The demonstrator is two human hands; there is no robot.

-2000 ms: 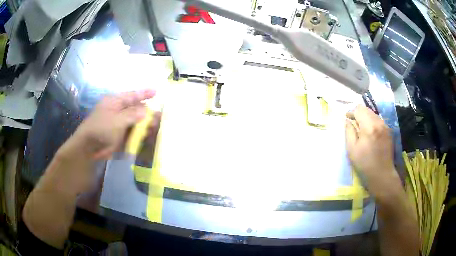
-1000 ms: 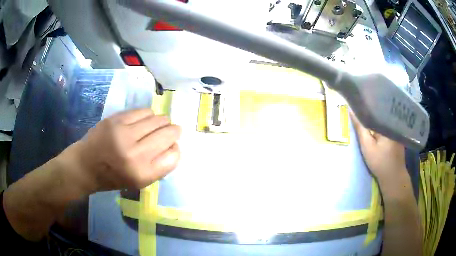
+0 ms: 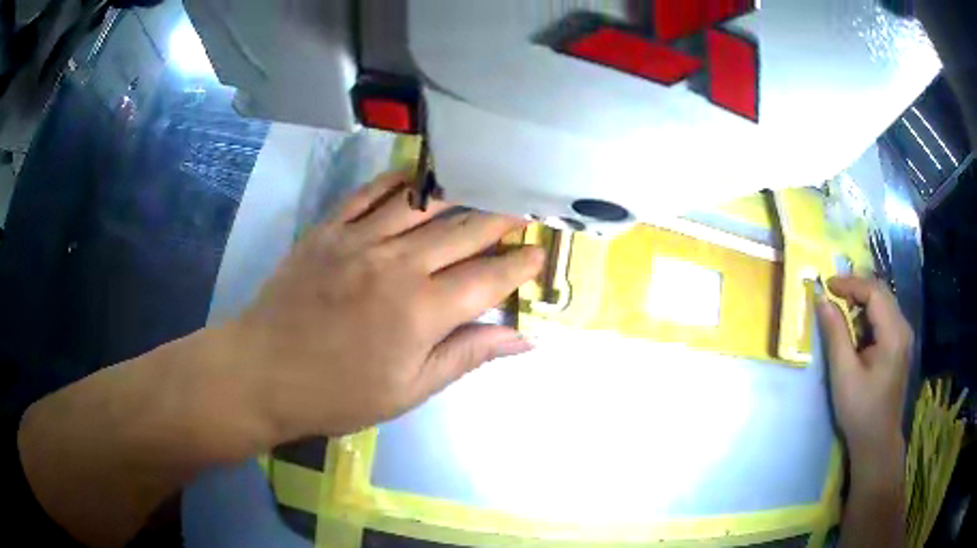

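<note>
A yellow jig (image 3: 621, 278) with rectangular windows lies on the pale feed plate (image 3: 482, 428) under the machine head. My left hand (image 3: 375, 300) lies palm down at the jig's left end, its fingertips on the slot near the needle area. Whether anything is under the fingers is hidden. My right hand (image 3: 870, 343) is at the jig's right end, thumb and fingers pinching a small yellow strap end (image 3: 844, 305). The needle is hidden under the head.
The white machine head (image 3: 514, 118) with red badge fills the top of the view. Masking tape (image 3: 600, 527) edges the plate. A yellow strip bundle (image 3: 934, 460) hangs at right. Part of a screen (image 3: 930, 145) shows at upper right.
My view has moved closer to the machine head, and the lamp has left the view. My left hand has moved right onto the jig's left end. A yellow piece now shows in my right hand.
</note>
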